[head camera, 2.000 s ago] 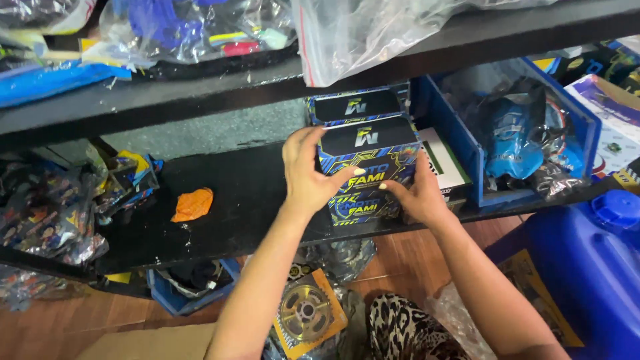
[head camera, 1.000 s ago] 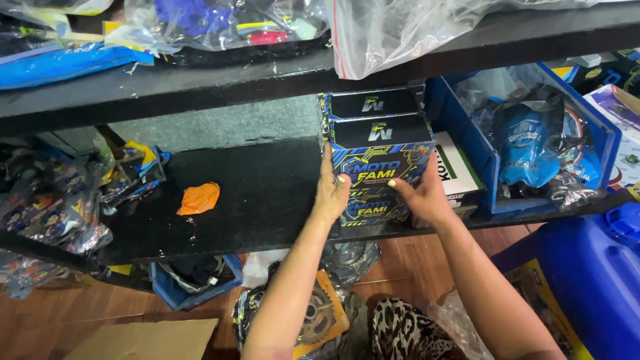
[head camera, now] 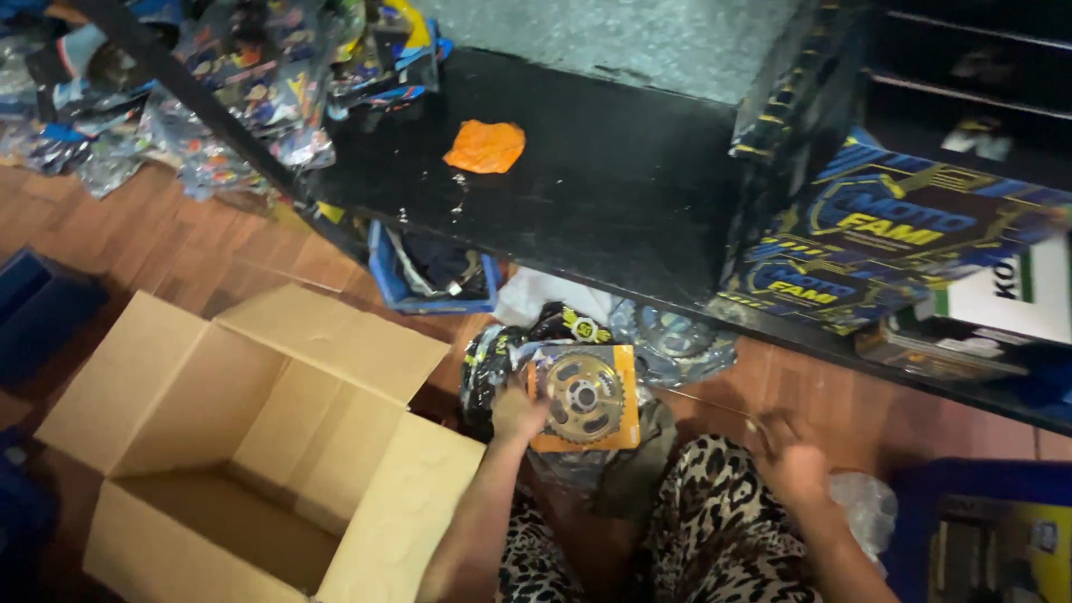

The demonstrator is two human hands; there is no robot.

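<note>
My left hand (head camera: 517,412), blurred, is at the left edge of a packaged metal sprocket (head camera: 584,398) on orange card; whether it grips the pack is unclear. Under and behind the pack lie black plastic-wrapped packets (head camera: 494,356), with another bagged sprocket (head camera: 674,331) to the right. My right hand (head camera: 783,452) hovers above my right knee, fingers partly curled, with nothing visible in it. Printed boxes (head camera: 896,222) stand stacked at the right of the black shelf (head camera: 603,176).
An open cardboard box (head camera: 251,427) stands on the floor at left. A blue bin (head camera: 435,268) sits beneath the shelf edge. An orange crumpled piece (head camera: 486,146) lies on the shelf. Bagged goods (head camera: 243,92) fill the upper left. A blue container (head camera: 963,519) is at lower right.
Both hands have let go of the printed boxes and come down, the left to the packaged sprocket, the right above the knee. The view has swung down and left, bringing in the open cardboard box.
</note>
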